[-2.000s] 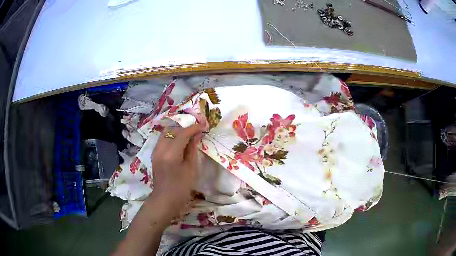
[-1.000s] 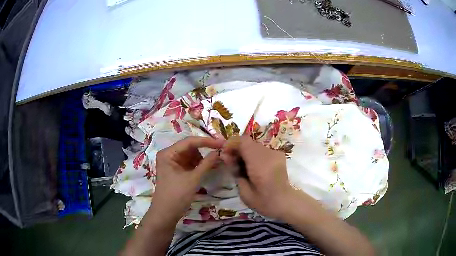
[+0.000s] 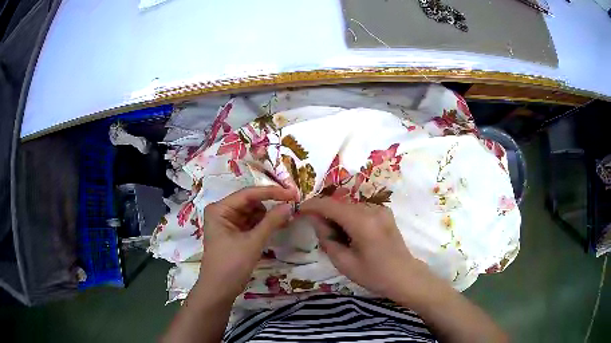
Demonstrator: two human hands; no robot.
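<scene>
A white floral garment [image 3: 415, 174] with red-pink flowers and brown-green leaves fills my lap. My left hand [image 3: 244, 214] pinches a fold of its cloth between thumb and index finger. My right hand [image 3: 355, 231] meets it there, its fingertips closed at the same fold. A tiny dark spot shows between the fingertips; a needle or fastener cannot be made out. A dark shape, perhaps a small tool, shows partly in my right palm. The placket is mostly hidden by my hands.
The white worktable [image 3: 201, 47] with its worn wooden edge is in front. A grey-brown mat [image 3: 455, 50] on it bears dark metallic fasteners [image 3: 443, 15] and a pale thread. A blue crate [image 3: 99, 221] stands below left. Striped clothing [image 3: 328, 321] covers my body.
Two seconds ago only my left hand held the cloth, with a thread drawn to the right. My right hand has since come in to meet the left and stays there.
</scene>
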